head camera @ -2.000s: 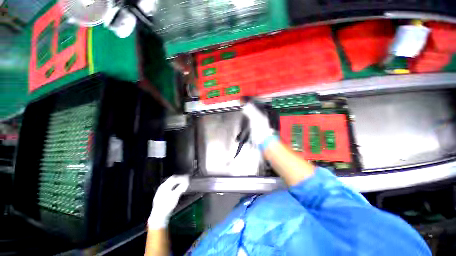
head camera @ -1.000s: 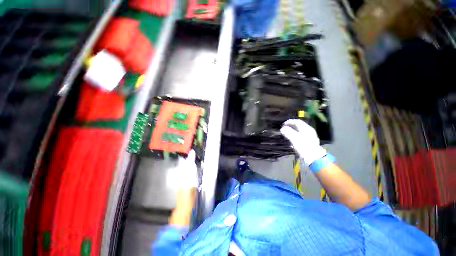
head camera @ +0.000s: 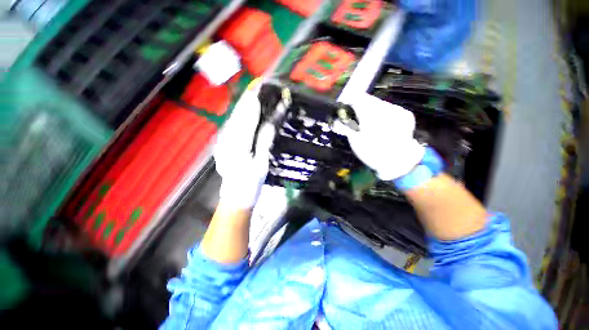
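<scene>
A black solder pallet [head camera: 303,138] with many cut-outs is held up in front of me, over the conveyor rail. My gloved left hand [head camera: 244,145] grips its left edge, and my gloved right hand [head camera: 384,132] grips its upper right corner. The picture is blurred, so small parts on the pallet cannot be made out. Just beyond it on the conveyor lies another pallet with a red cover plate [head camera: 323,67] that shows small green boards in its slots.
A red compartment tray [head camera: 152,171] lies along the left. A black compartment tray [head camera: 126,55] is at upper left. More pallets [head camera: 478,106] are stacked at the right. Another red-plated pallet [head camera: 357,14] and a blue-clothed person [head camera: 436,35] are at the top.
My right hand has left the stack at the right, and both hands now hold a black pallet. My left hand has come off the red-plated pallet, which now appears farther off.
</scene>
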